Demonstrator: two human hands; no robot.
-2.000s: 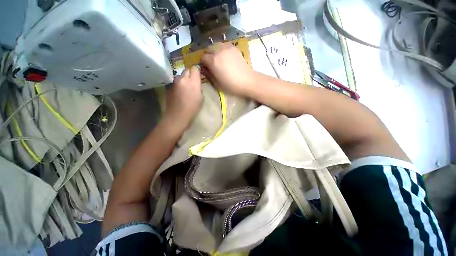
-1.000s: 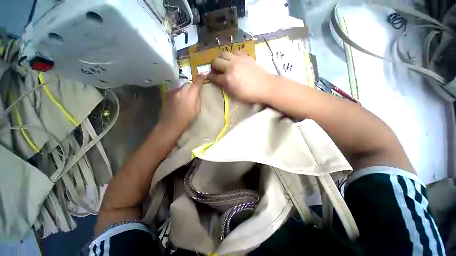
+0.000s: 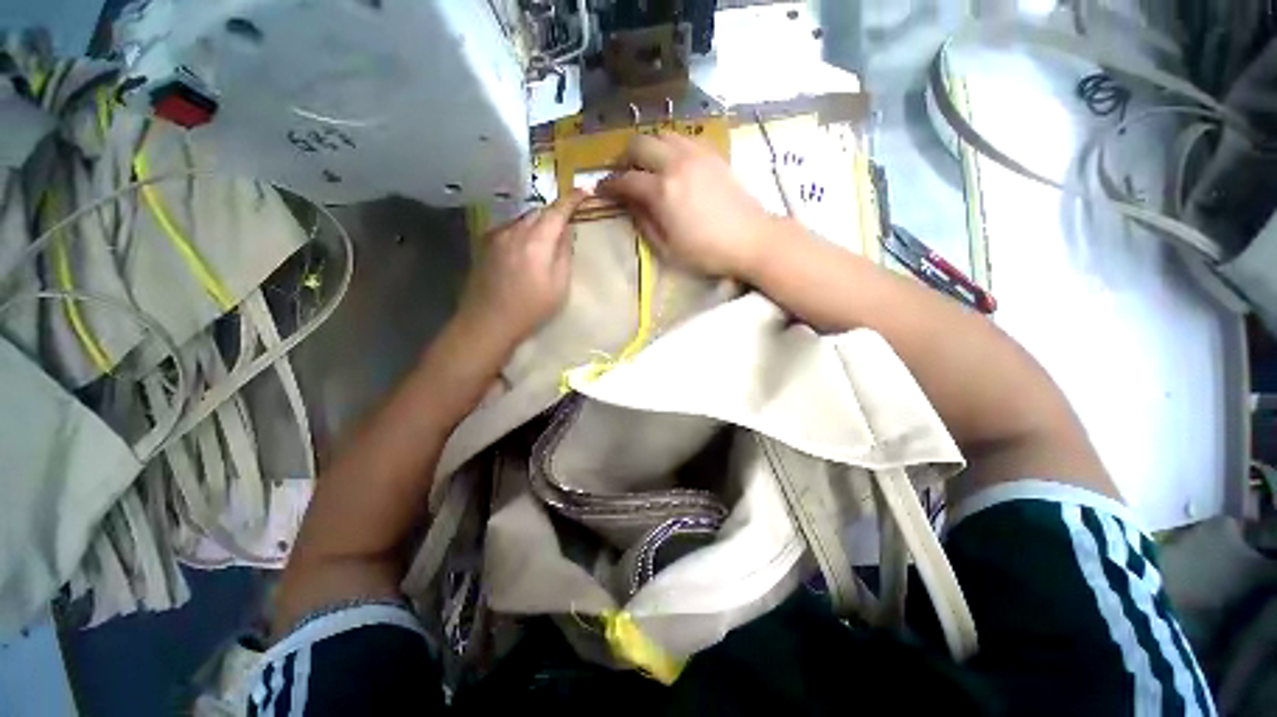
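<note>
The beige bag body (image 3: 756,364) lies from the clamp down into the lap, its mouth open with a dark zipper (image 3: 616,502) curving inside. Yellow tape (image 3: 646,294) runs down its upper panel. My left hand (image 3: 525,266) pinches the bag's upper edge at the left. My right hand (image 3: 689,203) holds the same edge at the right, its fingers bent over the clamp window. The yellow-orange clamp frame (image 3: 707,137) lies just beyond my fingertips, partly covered by my right hand. Whether a small piece is between the fingertips cannot be told.
The white sewing machine head (image 3: 378,105) with a red button stands at upper left. Red and black snips (image 3: 941,269) lie right of the pale template plate (image 3: 826,175). Stacked beige bag pieces (image 3: 210,245) hang at left. Loose straps (image 3: 1029,165) lie at upper right.
The view has shifted a little. My fingers have come slightly back from the clamp, and a folded edge of the bag shows between them. More yellow edging shows at the bag's near edge.
</note>
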